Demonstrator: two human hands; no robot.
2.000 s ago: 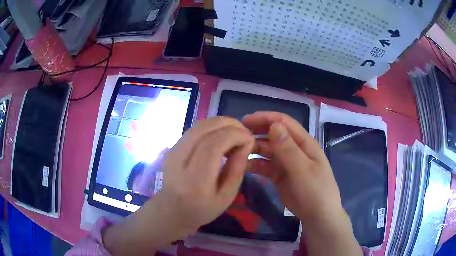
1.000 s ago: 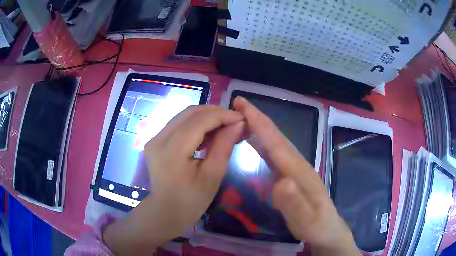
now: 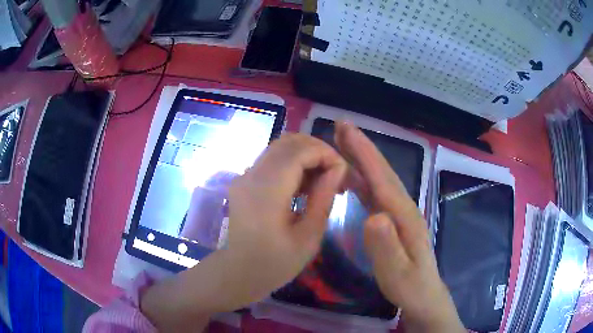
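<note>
My left hand (image 3: 283, 214) is above the gap between two tablets, its thumb and index fingertips pressed together. Whether anything is between them cannot be told. My right hand (image 3: 390, 227) is beside it, fingers extended and thumb apart, with nothing visible in it; its fingers touch or nearly touch the left fingertips. Both hands are over a dark tablet (image 3: 409, 166) with a bright reflection, lying on a pale sleeve. Left of it a lit tablet (image 3: 214, 153) shows a camera picture with a round button in the bottom bar.
A dark tablet (image 3: 474, 250) lies at right, others (image 3: 58, 175) at left. Stacked tablets (image 3: 536, 273) stand at the right edge. A chart (image 3: 429, 58) on a black base (image 3: 390, 104) stands behind. A smartphone (image 3: 272, 40), cables (image 3: 140, 107) and a wrapped post (image 3: 91, 52) are at back left.
My right hand has opened from its curled pose, its fingers now straight beside the left fingertips. The left fingertips stay pinched. The view has shifted, so the bench things appear further right.
</note>
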